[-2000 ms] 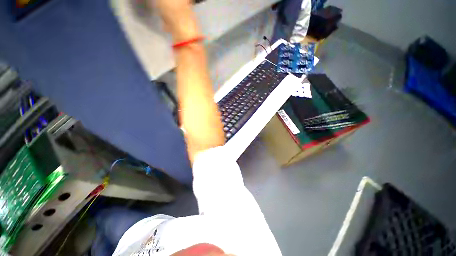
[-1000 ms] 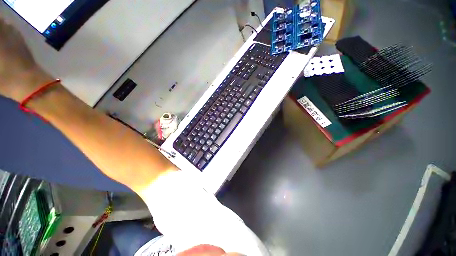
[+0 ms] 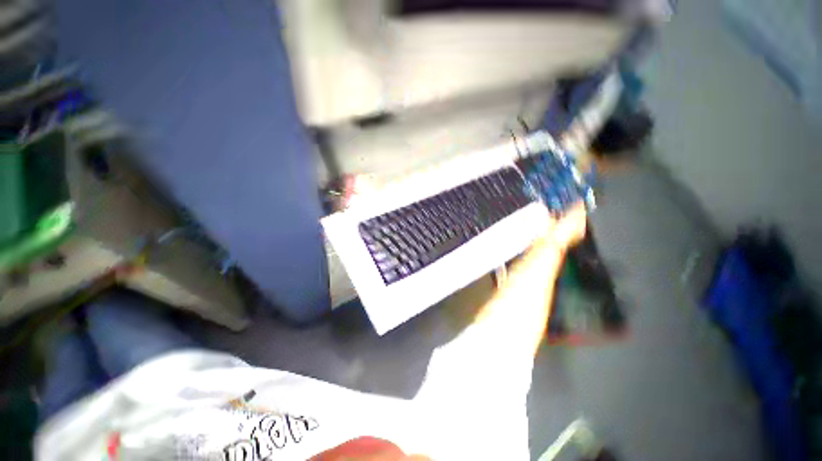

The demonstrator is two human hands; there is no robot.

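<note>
A blue PCB panel [image 3: 552, 180] lies over the right end of a black keyboard [image 3: 451, 216] on a white shelf [image 3: 397, 302]. My right hand [image 3: 570, 225] is at the panel's lower edge, at the end of my outstretched bare forearm and white sleeve. The hand is blurred and overlaps the panel's edge; whether its fingers grip the panel cannot be told. My left hand is not in view.
A blurred box with a dark green top [image 3: 581, 288] and red edge stands below my right hand. A machine's blue panel [image 3: 198, 153] is at left, with green panels [image 3: 31, 189] beyond it. A blue object [image 3: 748, 297] is at far right.
My right arm has swung from the upper left across to the right, and my hand has come to the blue panel. The view has shifted and blurred; the shelf appears lower and flatter.
</note>
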